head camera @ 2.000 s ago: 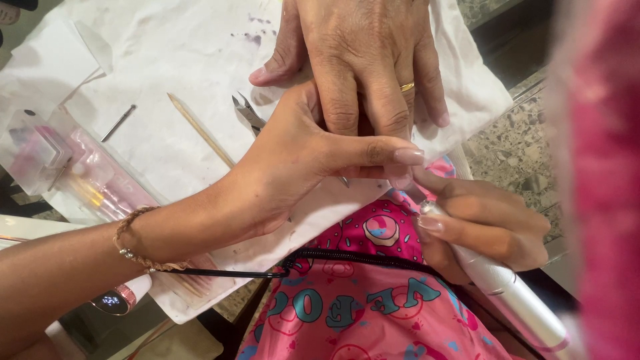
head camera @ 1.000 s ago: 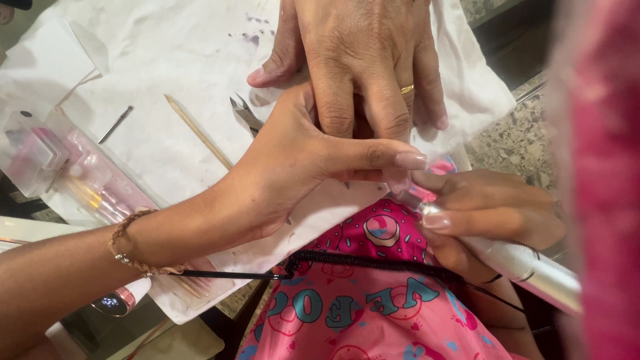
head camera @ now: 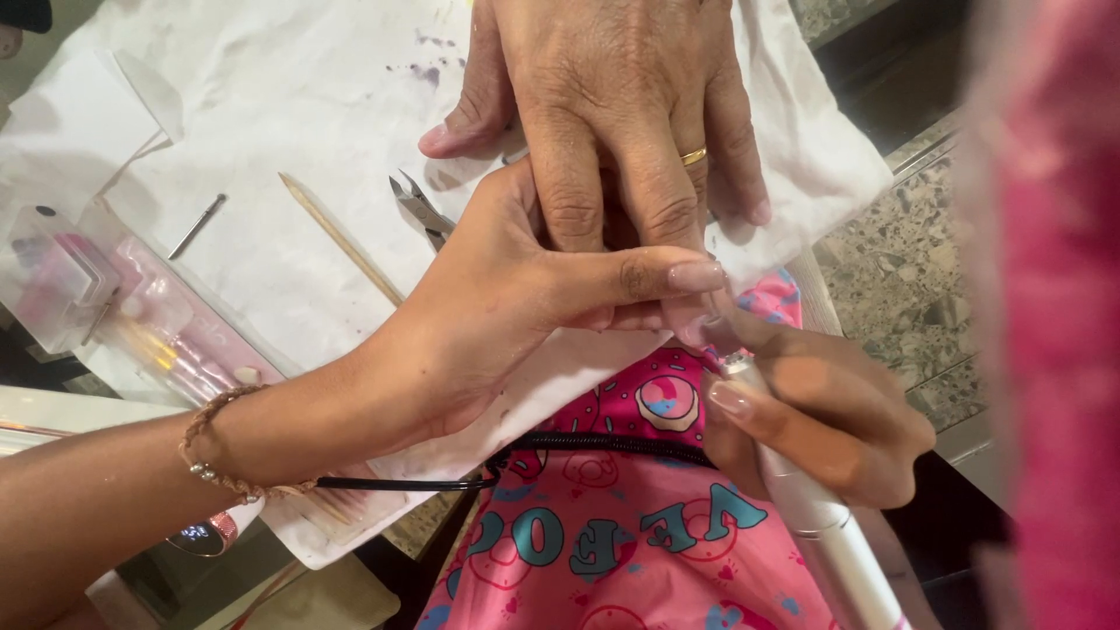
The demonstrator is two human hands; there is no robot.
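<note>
My left hand (head camera: pixel 525 289) reaches in from the left, a beaded cord bracelet at its wrist, and holds a finger of another person's hand (head camera: pixel 612 96) between thumb and fingers. That person's hand lies palm down and wears a gold ring (head camera: pixel 693 157). In my right hand (head camera: pixel 814 411) is a white and silver electric nail drill (head camera: pixel 822 525), gripped like a pen. Its tip is at the held fingertip; the bit itself is blurred. Cuticle nippers (head camera: pixel 422 208) and a wooden stick (head camera: pixel 337 236) lie on the white cloth (head camera: pixel 289 105) beside my left hand.
Left on the cloth are a small metal bit (head camera: pixel 197 227), folded white paper (head camera: pixel 87 122) and clear plastic cases (head camera: pixel 61 280) with brushes. A black coiled cord (head camera: pixel 612 444) crosses a pink printed apron (head camera: pixel 595 542). Blurred pink material (head camera: pixel 1059 306) fills the right edge.
My right hand and the drill have shifted slightly at the held fingertip. My left hand's hold and the other person's hand stay about the same.
</note>
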